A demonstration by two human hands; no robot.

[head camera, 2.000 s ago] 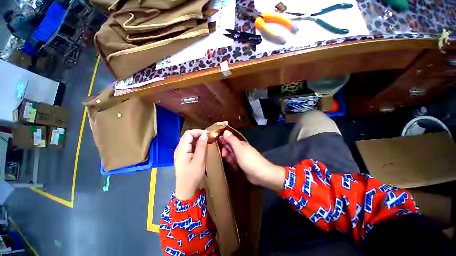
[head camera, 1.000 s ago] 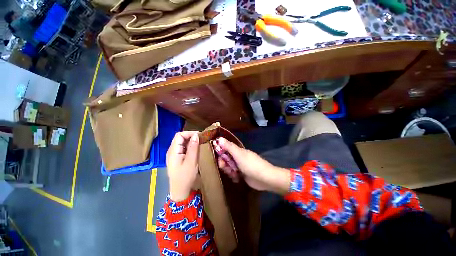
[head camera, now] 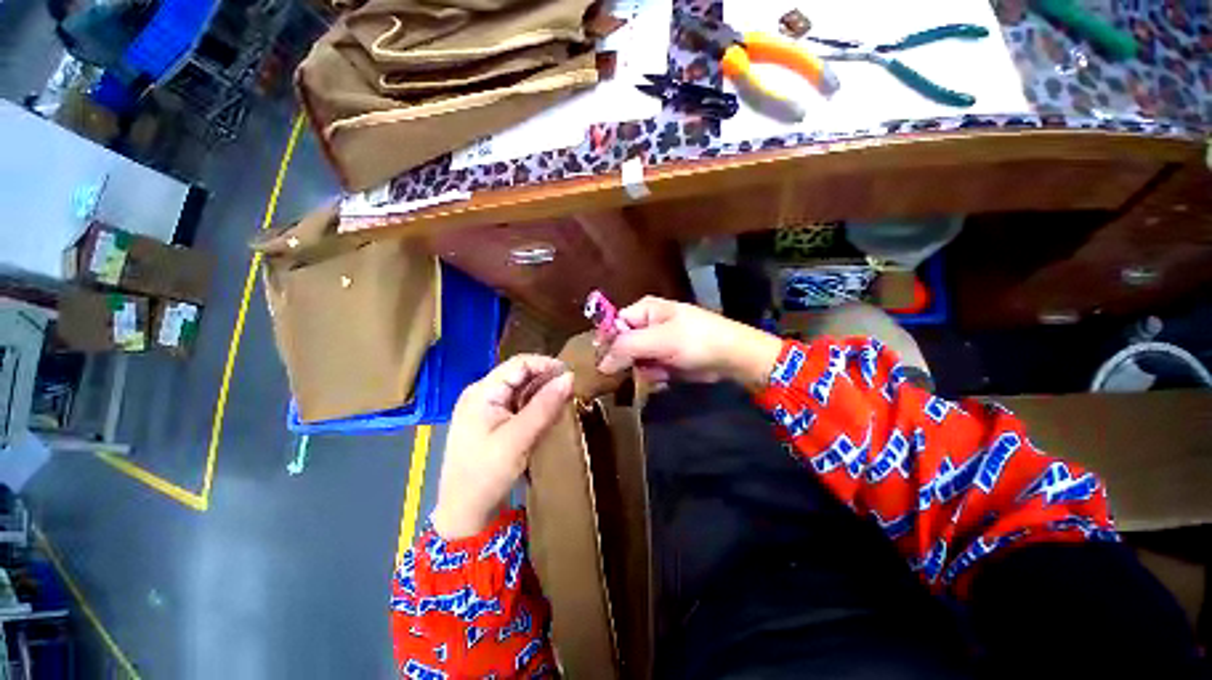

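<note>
A tan-brown bag body (head camera: 569,531) stands at my lap, its long narrow opening facing up and darker inside. My left hand (head camera: 503,432) pinches its top edge at the left side. My right hand (head camera: 658,343) is at the far end of the bag and holds a small pink tool (head camera: 605,314), whose tip points up and left, above the bag edge. The tool looks like thread snips; most of it is hidden in my fingers.
On the leopard-print desk lie folded brown bags (head camera: 452,80), orange-handled pliers (head camera: 771,69), green-handled pliers (head camera: 930,60) and black snips (head camera: 689,93). Another bag (head camera: 356,326) rests on a blue crate (head camera: 465,339) on the floor. Cartons (head camera: 133,266) stand at far left.
My right hand has moved up and away from the bag edge, and the pink tool now shows. My left hand stays on the edge. The view has shifted, so the desk appears further right.
</note>
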